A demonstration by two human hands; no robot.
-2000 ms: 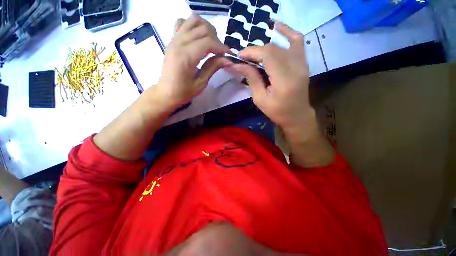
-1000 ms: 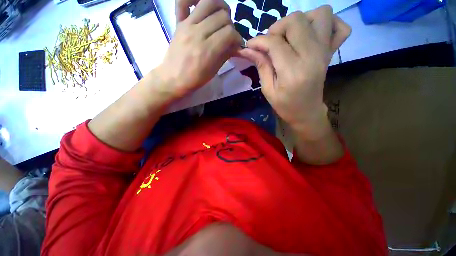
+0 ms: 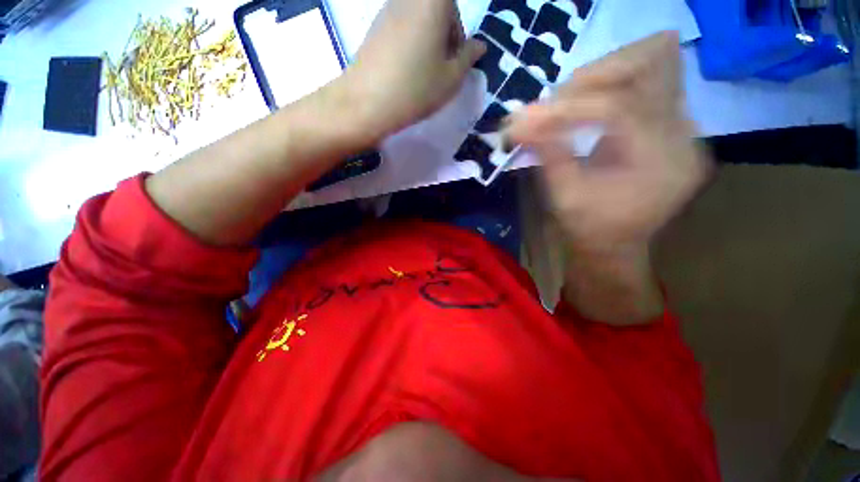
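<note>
A black phone frame (image 3: pixel 348 171) lies on the white bench, partly under my left forearm, with its open window showing white. A sticker sheet (image 3: pixel 514 87) with two rows of black notched stickers lies to its right. My left hand (image 3: pixel 415 71) is over the bench between them, fingertips at the sheet's left edge; anything in its fingers is hidden. My right hand (image 3: pixel 622 151) is blurred, raised at the sheet's right side, with thumb and fingers bent towards the sheet. I cannot tell whether it holds anything.
A pile of gold flex cables (image 3: pixel 170 71) lies left of the frame, with a flat black pad (image 3: pixel 73 94) beyond it. A blue block (image 3: pixel 759 42) stands at the upper right. Brown cardboard (image 3: pixel 754 301) is right of my lap. A grey sleeve (image 3: pixel 21 348) shows at the left edge.
My hands were together at the fingertips and have moved apart, my right hand to the right. More of the sticker sheet now shows, its near end closer to the bench edge.
</note>
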